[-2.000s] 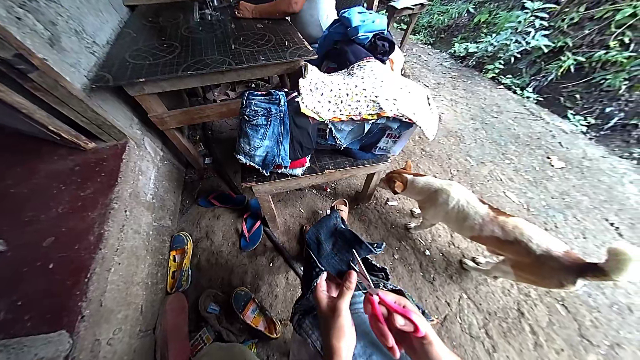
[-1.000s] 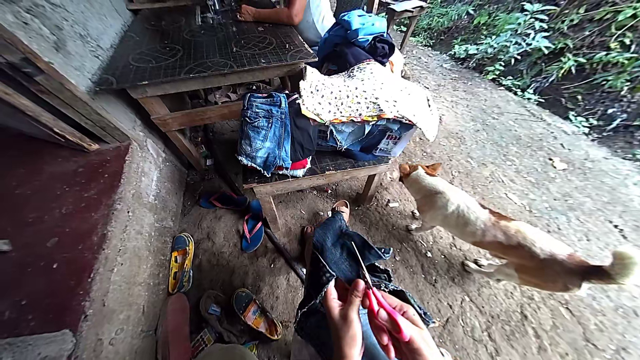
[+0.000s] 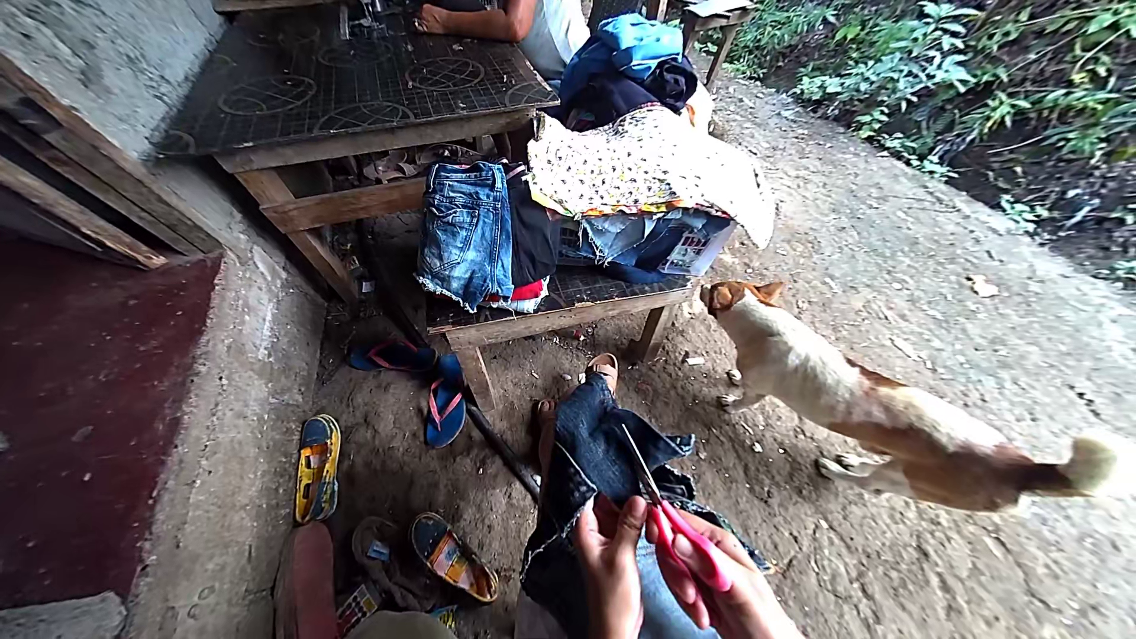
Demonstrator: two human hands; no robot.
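My right hand [image 3: 710, 568] holds a pair of scissors [image 3: 688, 537] by pink handles, and the metal blades point up and away, lying close together. My left hand [image 3: 612, 555] is beside the blade end with thumb and fingers pinched at the frayed edge of the dark denim; what lies between the fingertips is too small to tell. The dark blue denim garment [image 3: 581, 444] spreads over my lap and legs under both hands, with torn, fringed edges. Lighter blue denim [image 3: 666, 599] shows between my wrists.
Folded denim shorts [image 3: 466, 231] and a spotted cloth [image 3: 648, 169] lie on a low wooden bench [image 3: 568, 318]. Behind it is a dark-topped table [image 3: 355, 80] with a person's arm [image 3: 475, 22]. A white-and-brown dog [image 3: 834, 382] stands at right. Blue flip-flops [image 3: 445, 413] and yellow-blue shoes [image 3: 317, 470] lie on the ground.
The scissors' blades, spread apart two seconds ago, are now close together. My left hand has moved nearer to the scissors. The dog's head has turned away toward the bench.
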